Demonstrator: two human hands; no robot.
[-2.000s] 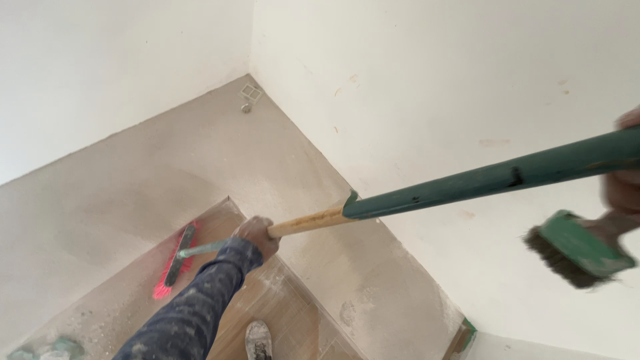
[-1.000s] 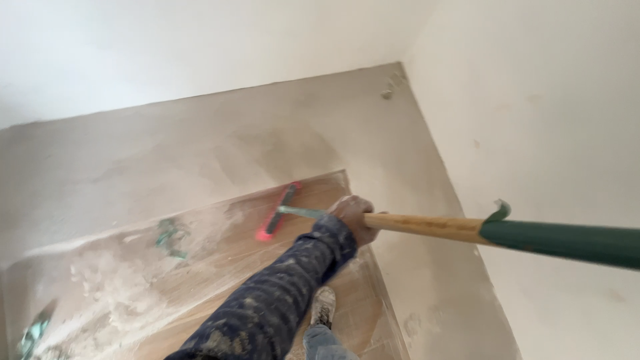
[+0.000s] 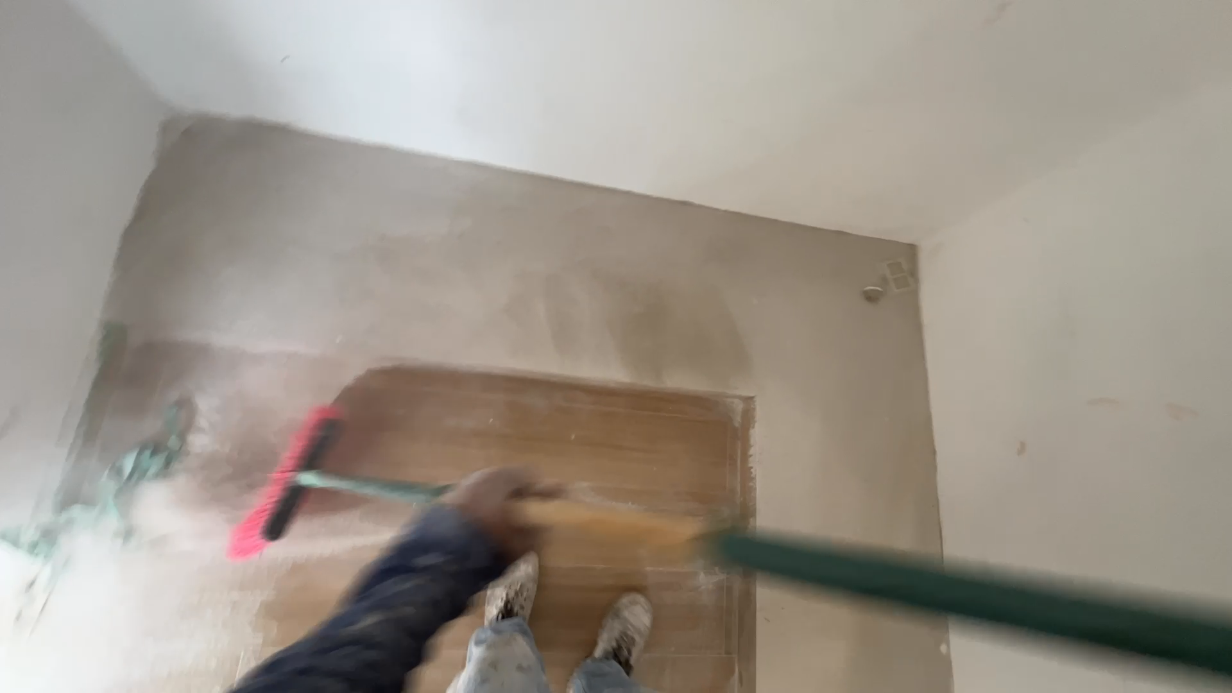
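Observation:
A push broom with pink bristles (image 3: 286,481) rests on the dusty floor at the left. Its handle (image 3: 924,582), wood in the middle and wrapped in green toward the right, crosses the lower view. My left hand (image 3: 500,500) is closed around the handle close to the broom head, blurred by motion. The far end of the handle runs out of view at the right, and my right hand is not in view. Scraps of green tape or film (image 3: 144,464) lie in pale dust beyond the bristles.
Wood-look flooring (image 3: 577,433) lies beneath my dusty shoes (image 3: 624,628). Bare grey-brown plaster (image 3: 462,241) borders it on the lower walls, with white wall (image 3: 616,115) above. A socket box (image 3: 897,275) sits near the right corner.
The broom head has moved left across the floor to the dust and green scraps. My right hand, seen two seconds ago with a green-backed brush near it, has left the view. The view has shifted.

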